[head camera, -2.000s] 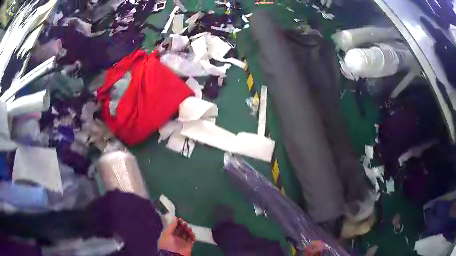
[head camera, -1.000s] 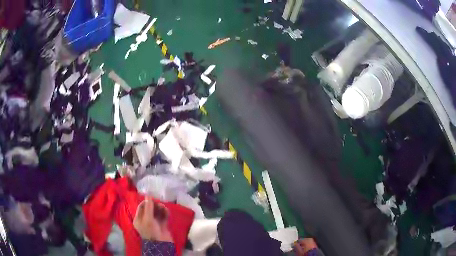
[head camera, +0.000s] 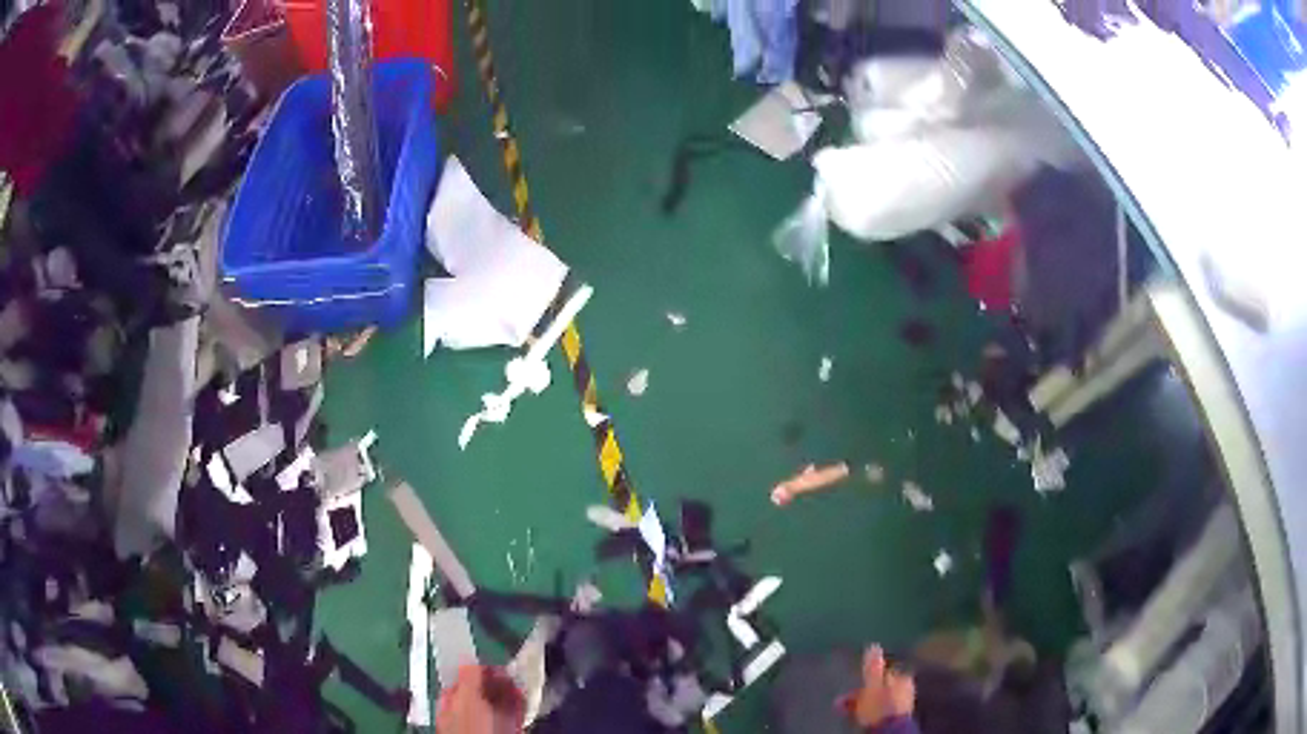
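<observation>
My left hand (head camera: 483, 700) is at the bottom edge, left of centre, partly cut off and blurred; nothing shows clearly in it. My right hand (head camera: 880, 691) is at the bottom edge, right of centre, small, with a finger pointing up and no held thing visible. White and dark offcuts (head camera: 755, 631) lie on the green floor in front of the hands. A small orange-tan piece (head camera: 810, 482) lies on the floor ahead of my right hand.
A blue crate (head camera: 323, 273) with a plastic-wrapped roll stands at upper left, a red container (head camera: 416, 36) behind it. Yellow-black tape (head camera: 612, 456) crosses the floor. Scraps pile along the left. A white table (head camera: 1218, 172) curves along the right, with white wrapped bundles (head camera: 917, 172) near it.
The view has moved forward along the floor. The red cloth and most of the dark roll have left the picture. The blue crate now shows fully. Both hands sit lower in the picture.
</observation>
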